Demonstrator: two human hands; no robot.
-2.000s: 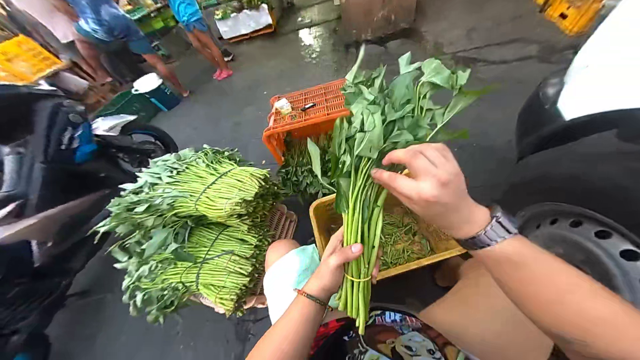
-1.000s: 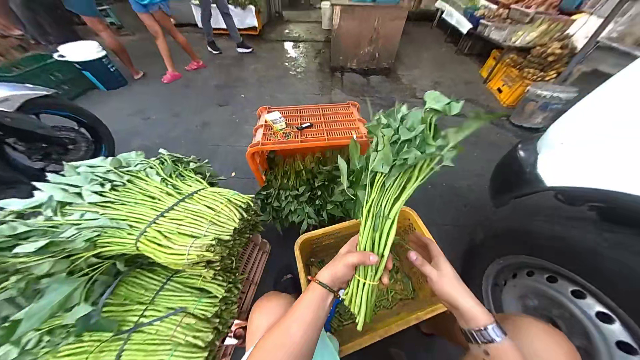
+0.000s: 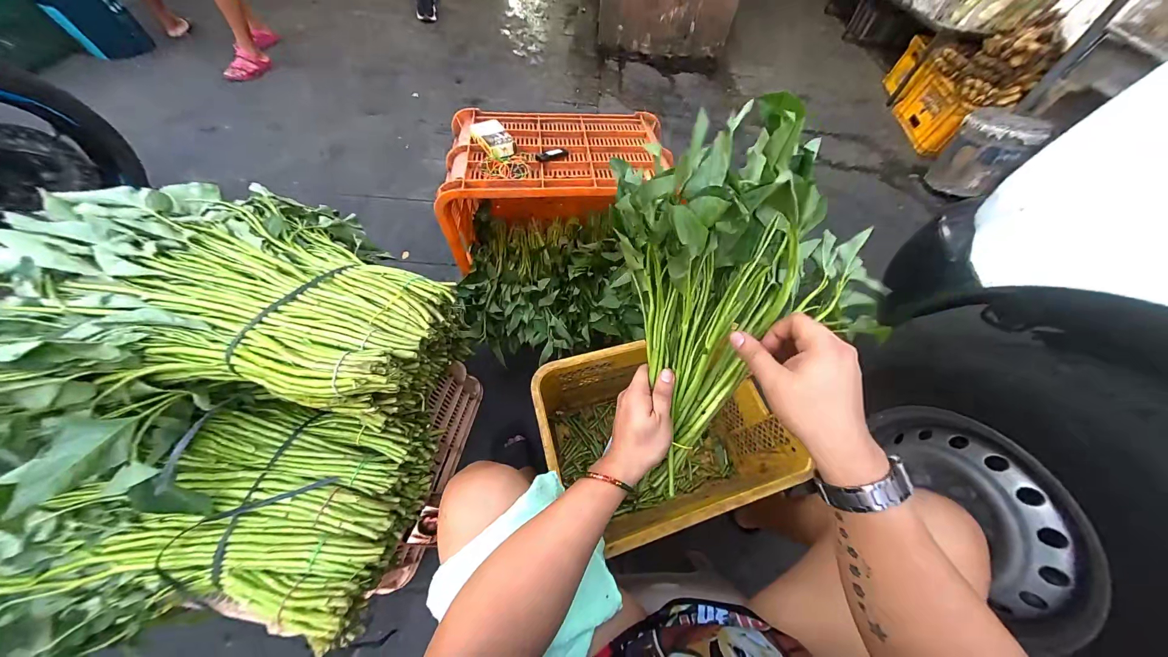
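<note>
My left hand (image 3: 641,422) grips a bundle of long-stemmed leafy greens (image 3: 698,328), its leaves up and its cut ends down, with a thin band low on the stems. My right hand (image 3: 808,383) is at the bundle's right side, thumb and forefinger close together at the stems; whether they pinch one cannot be told. Under the bundle stands a yellow plastic crate (image 3: 757,484) with cut stem pieces (image 3: 584,447) in it. At the left, large strapped bundles of the same greens (image 3: 301,319) lie stacked on a brownish-pink crate (image 3: 453,415).
Ahead, an orange plastic crate (image 3: 593,164) lies over more greens (image 3: 557,292), with a small box (image 3: 493,139), rubber bands (image 3: 507,167) and a dark small object (image 3: 551,155) on top. A vehicle's wheel (image 3: 995,511) is close at my right. A motorcycle tire (image 3: 82,128) and a person's feet are at the upper left.
My right hand has moved up to the stems from beside their lower part. The bundle's leaves have spread wider. The view has moved closer and lower.
</note>
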